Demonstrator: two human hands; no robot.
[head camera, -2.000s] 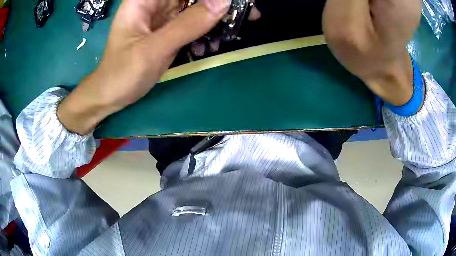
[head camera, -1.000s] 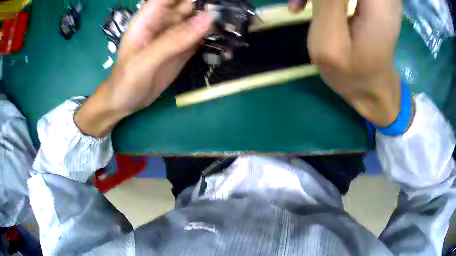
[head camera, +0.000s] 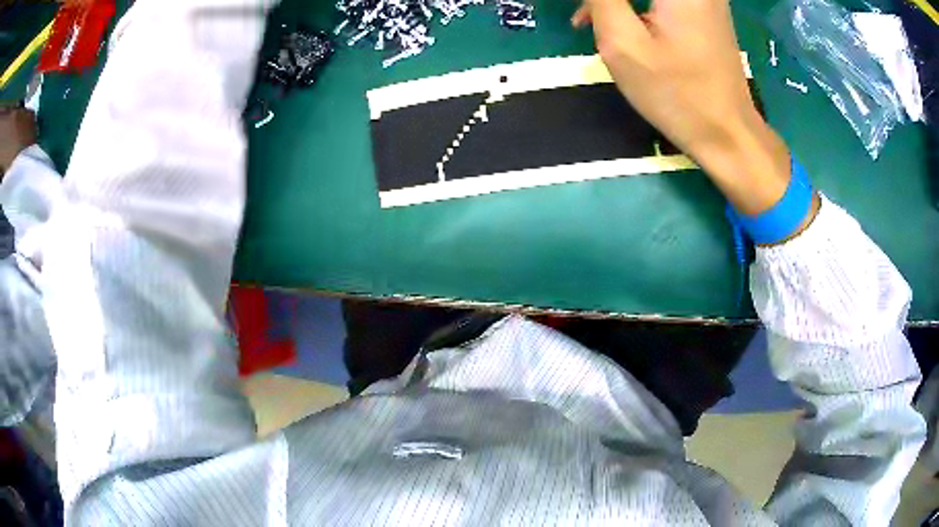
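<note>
A black adhesive strip (head camera: 556, 132) with cream edges lies flat on the green mat, with a diagonal row of tiny cream squares near its left end. My right hand (head camera: 674, 77) is over the right part of the strip, with a blue band at the wrist. Its fingertips are near the top edge, and I see nothing clearly held in them. My left arm reaches up past the top edge of the picture, so my left hand is out of view. A pile of small white parts (head camera: 396, 23) lies beyond the strip.
Small black units (head camera: 296, 57) lie beside my left sleeve. A red tray (head camera: 77, 36) is at the top left. Clear plastic bags (head camera: 839, 62) and a white sheet (head camera: 888, 62) are at the right. Another person's hand (head camera: 14, 132) and sleeve show at the left edge.
My left hand has left the strip and gone up out of the picture with its arm extended. The black unit it held is no longer seen. More of the strip and the white pile show.
</note>
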